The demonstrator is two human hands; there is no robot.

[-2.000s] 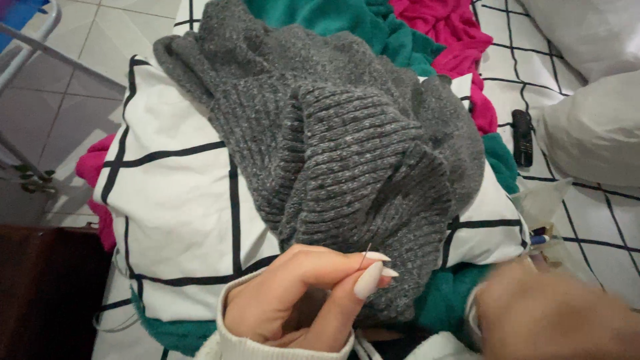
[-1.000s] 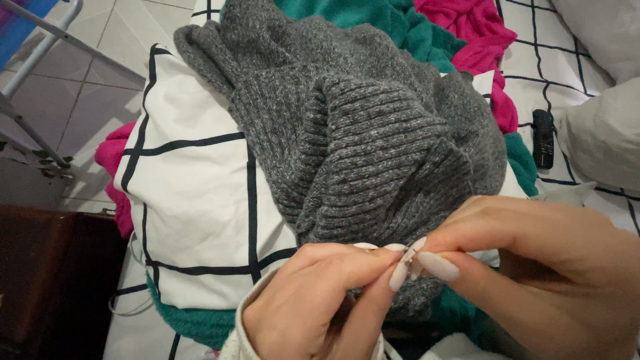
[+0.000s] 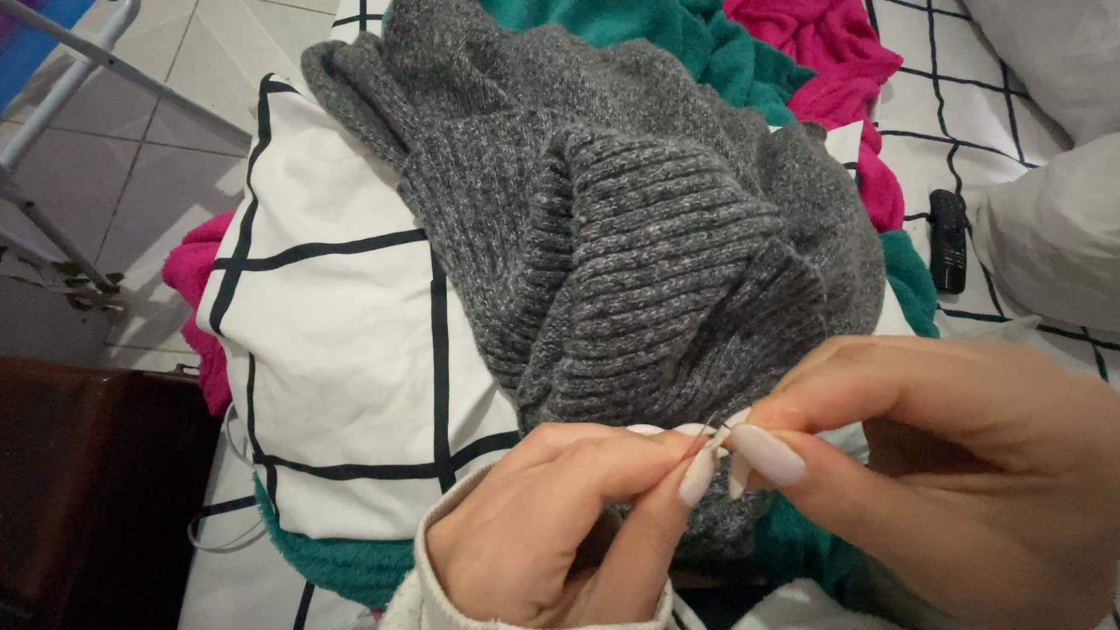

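Note:
My left hand (image 3: 569,516) pinches a thin sewing needle (image 3: 705,430) between thumb and forefinger at the lower centre. Against it, the thumb and fingertips of my right hand (image 3: 927,464) are closed on a short dark strand, seemingly thread, beside the needle. The fingertips of both hands meet, so the needle's eye and the strand's end are partly hidden. Just beyond them lies a dark grey ribbed knit garment (image 3: 656,262), bunched on a white pillow (image 3: 350,350) with black lines.
Teal fleece (image 3: 647,35) and pink fleece (image 3: 822,52) lie under and behind the pillow. A small black object (image 3: 948,241) rests at the right on the checked bedding, near a white pillow (image 3: 1059,236). A dark brown furniture piece (image 3: 96,490) and a metal frame (image 3: 87,52) stand at the left.
My right hand, blurred low at the right two seconds ago, has come in to meet my left fingertips. My left hand still holds the needle.

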